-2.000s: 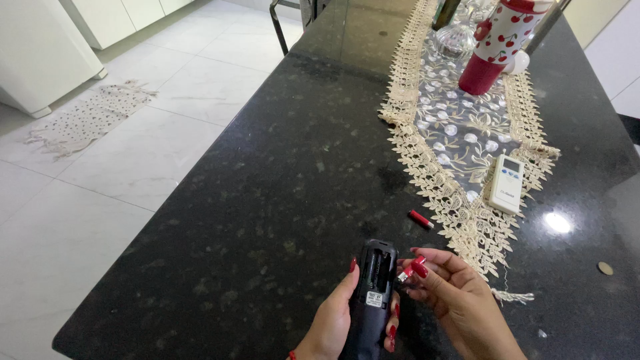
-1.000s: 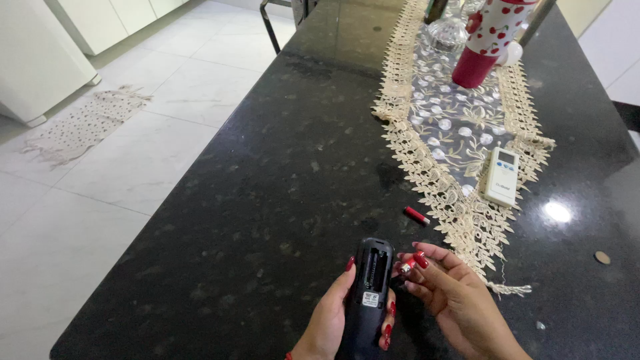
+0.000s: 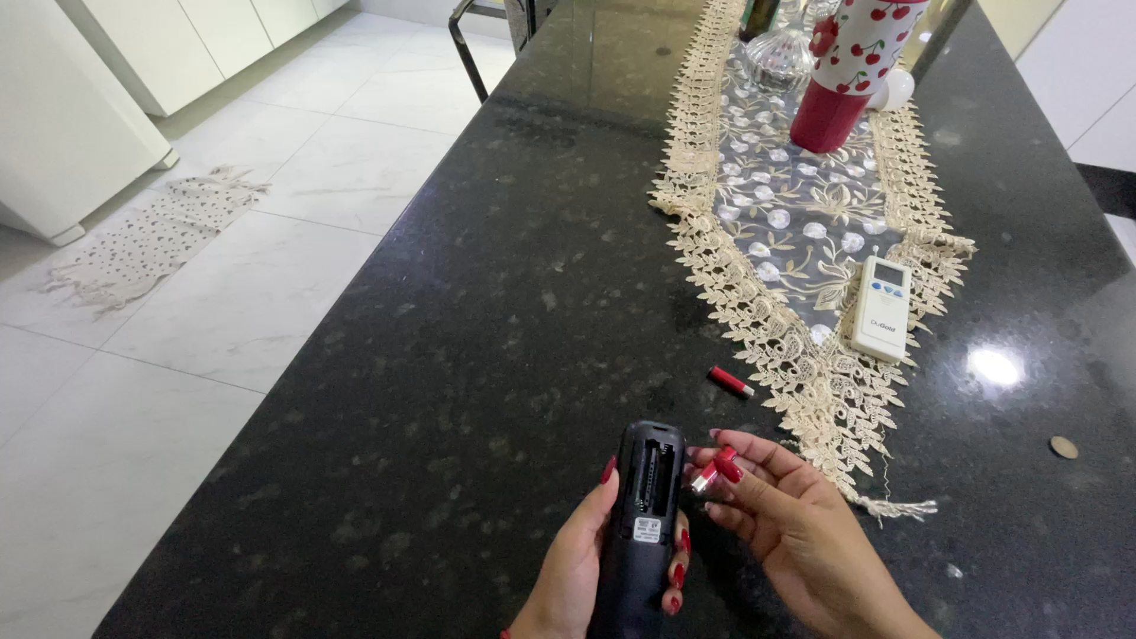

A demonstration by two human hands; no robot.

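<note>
My left hand (image 3: 572, 555) holds a black remote control (image 3: 635, 577), its back facing up and its battery compartment uncovered. No battery shows inside the compartment. Between the thumb and fingers of my right hand (image 3: 790, 515) is a red battery (image 3: 707, 477) with a silvery end, just right of the remote's upper part and apart from it. A second red battery (image 3: 730, 382) lies on the dark stone countertop (image 3: 461, 355), beyond my hands and beside the edge of the lace runner.
The lace-edged table runner (image 3: 799, 204) bears a white remote control (image 3: 883, 308), a cherry-patterned tumbler (image 3: 852, 75) and a glass vessel (image 3: 781, 60). A round coin-like disc (image 3: 1063, 446) lies at right. Left of the counter, a small rug (image 3: 160, 235) covers part of the tiled floor.
</note>
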